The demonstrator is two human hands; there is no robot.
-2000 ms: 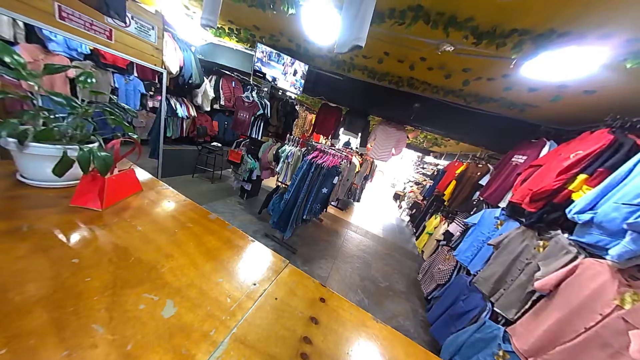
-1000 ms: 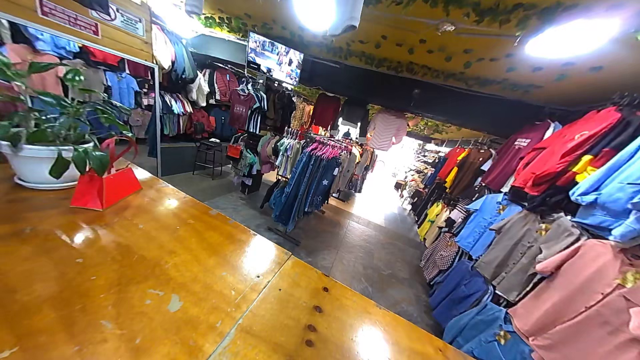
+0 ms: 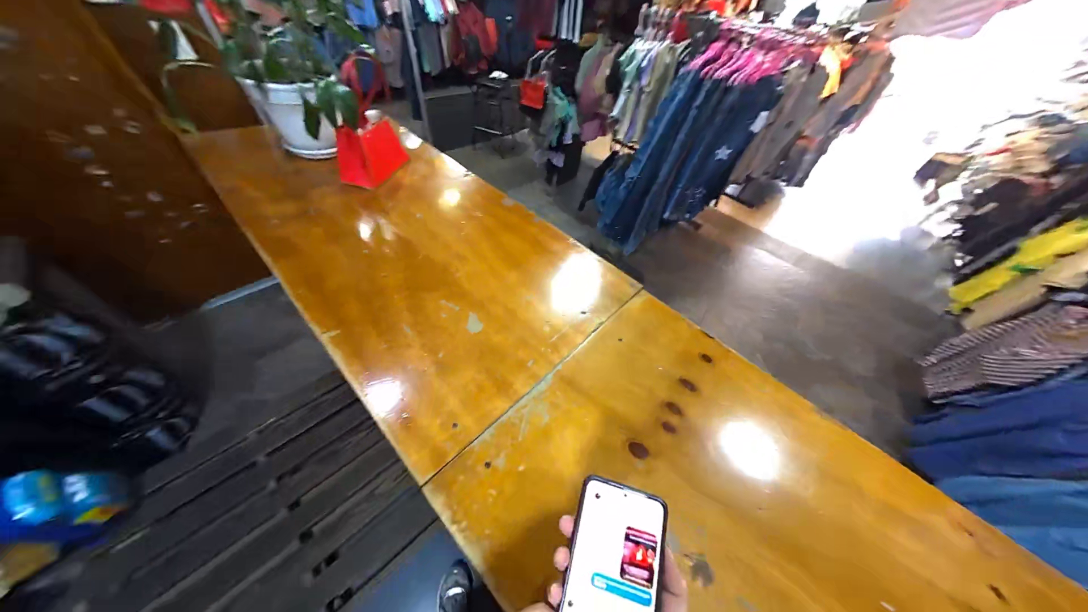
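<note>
A smartphone with a lit screen is at the bottom of the view, above the near part of a varnished wooden counter. My right hand is closed around it, fingertips along its left edge and the thumb side at its right edge. The lower part of this hand is cut off by the frame. My left hand is out of view. Farther along the counter, a red paper bag stands beside a potted plant in a white pot.
Dark slatted flooring lies left of the counter, with a shoe near its edge. Black items are at far left. Beyond the counter are a rack of jeans, a black stool and hanging clothes at right.
The view has tilted down strongly onto the counter and floor. My right hand and the phone are now in view; neither earlier frame shows them.
</note>
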